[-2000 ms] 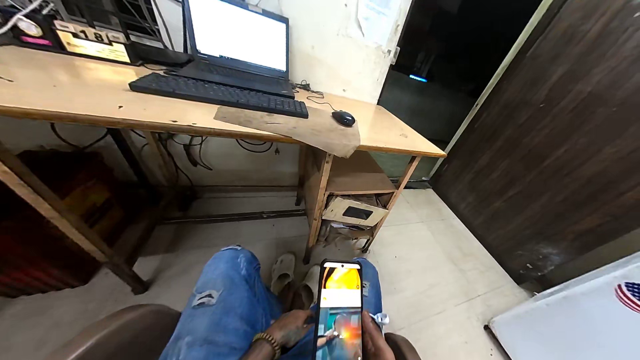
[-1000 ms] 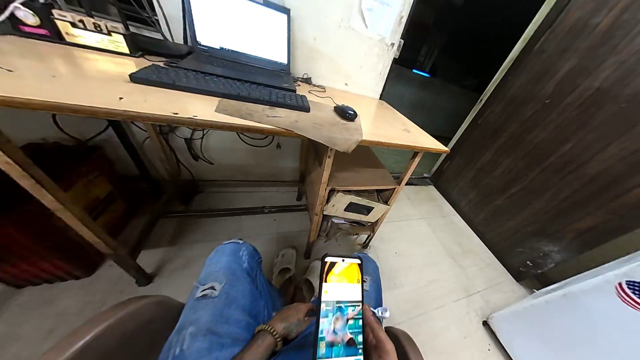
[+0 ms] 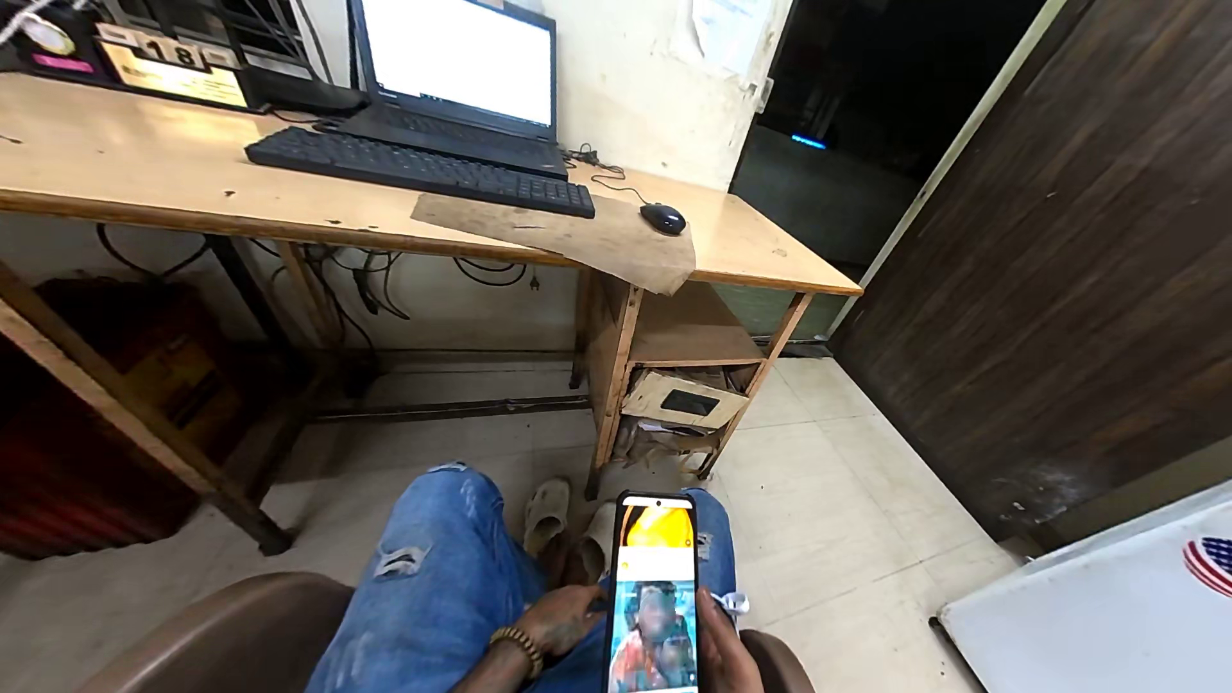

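A smartphone (image 3: pixel 654 592) in a dark case stands upright in front of my lap, its lit screen showing pictures. My right hand (image 3: pixel 724 647) holds it along the right edge, with the fingers partly out of view. My left hand (image 3: pixel 563 621), a beaded bracelet (image 3: pixel 520 647) on its wrist, lies at the left side of the phone over my jeans; its fingertips reach behind or beside the case, and whether they grip it I cannot tell. A small white thing (image 3: pixel 733 603) sticks out by my right hand. My knees in ripped blue jeans (image 3: pixel 423 568) are below the desk.
Ahead is a wooden desk (image 3: pixel 751 231) with a laptop (image 3: pixel 462 58), a black keyboard (image 3: pixel 423 171), a mouse (image 3: pixel 663 218) and a desk calendar (image 3: pixel 173 69). Cables (image 3: pixel 371 284) hang beneath it. A dark wooden door (image 3: pixel 1049 241) and a white surface (image 3: pixel 1107 606) stand at the right.
The picture in the lower part of the phone screen has changed. The phone and both hands have stayed about where they were.
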